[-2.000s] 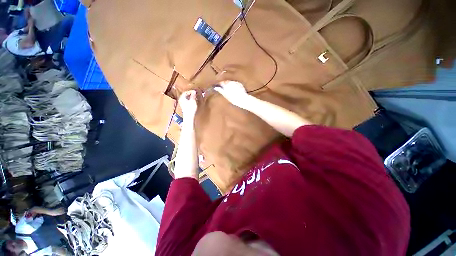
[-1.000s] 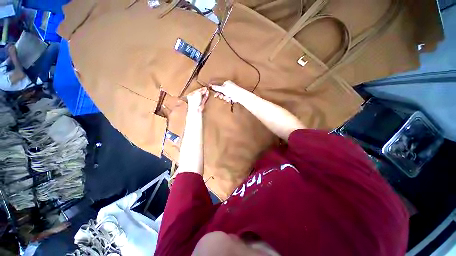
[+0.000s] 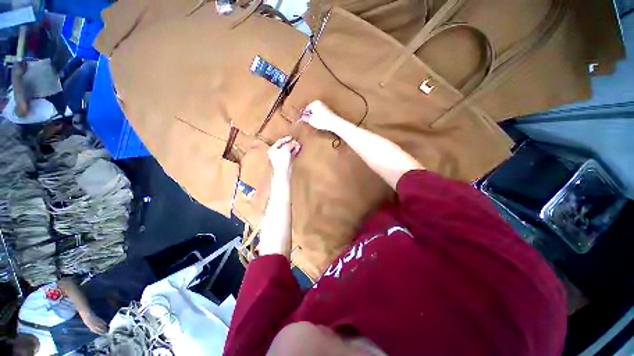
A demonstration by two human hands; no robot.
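Tan-brown tote bags (image 3: 201, 83) lie flat and overlapping in front of me. A dark label with pale lettering (image 3: 269, 71) lies beside a dark bag edge. My left hand (image 3: 285, 149) is over the bag below this edge, its fingers curled together. My right hand (image 3: 318, 115) is a little higher and to the right, fingers bent close to a short narrow brown piece (image 3: 288, 115). Whether either hand pinches a thread or a tool is too small to tell. A thin dark cord (image 3: 350, 89) curves down past my right hand and ends in a small loop below it.
Brown handles (image 3: 486, 59) and a small metal fitting (image 3: 426, 86) show at upper right. A clear tub (image 3: 582, 206) stands at right. A blue crate (image 3: 115, 111) and heaps of grey-beige bags (image 3: 87, 201) are at left. A person (image 3: 45, 306) is at lower left.
My hands were close together and are now apart, the left lower and the right higher. The cord's end has shifted and curled. The whole view has tilted slightly.
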